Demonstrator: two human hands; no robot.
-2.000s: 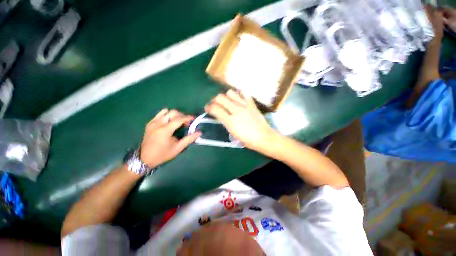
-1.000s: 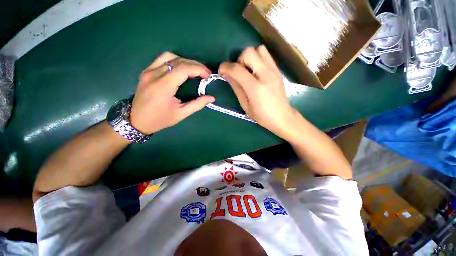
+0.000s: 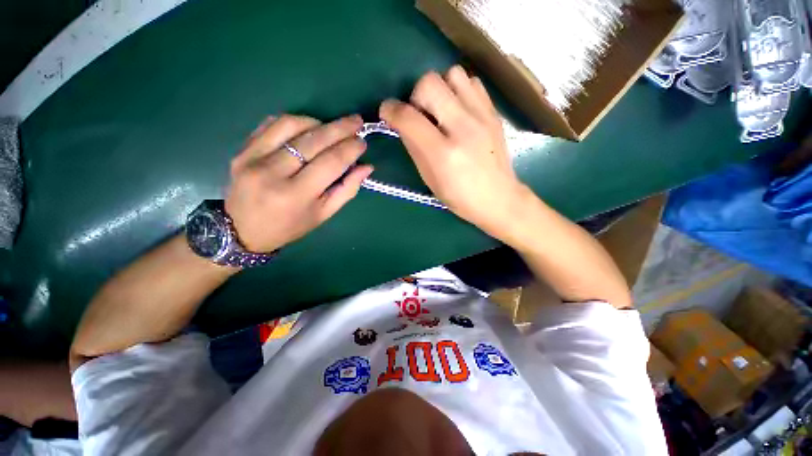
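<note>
A white loop-shaped plastic housing [image 3: 405, 193] lies between my two bare hands over the green tabletop. My left hand [image 3: 289, 174], with a ring and a wristwatch, grips its left curved end between fingers and thumb. My right hand [image 3: 458, 147] holds the upper rim and covers the right part of the loop. The fingertips of both hands are close together at the top of the curve. Whether a thin strip is between the fingers cannot be told. An open cardboard box [image 3: 610, 89] full of thin whitish strips [image 3: 552, 40] stands beyond my right hand.
More clear-white housings [image 3: 763, 67] lie in a pile at the upper right. A curved white line [image 3: 67, 53] crosses the green tabletop [image 3: 223, 67] at the upper left. Blue cloth [image 3: 743, 214] shows at the right. Brown cartons [image 3: 712, 356] stand below the table edge.
My left hand has closed further around the loop's left end, its fingers now covering more of it. The view has shifted from two seconds ago, with the box nearer the top edge.
</note>
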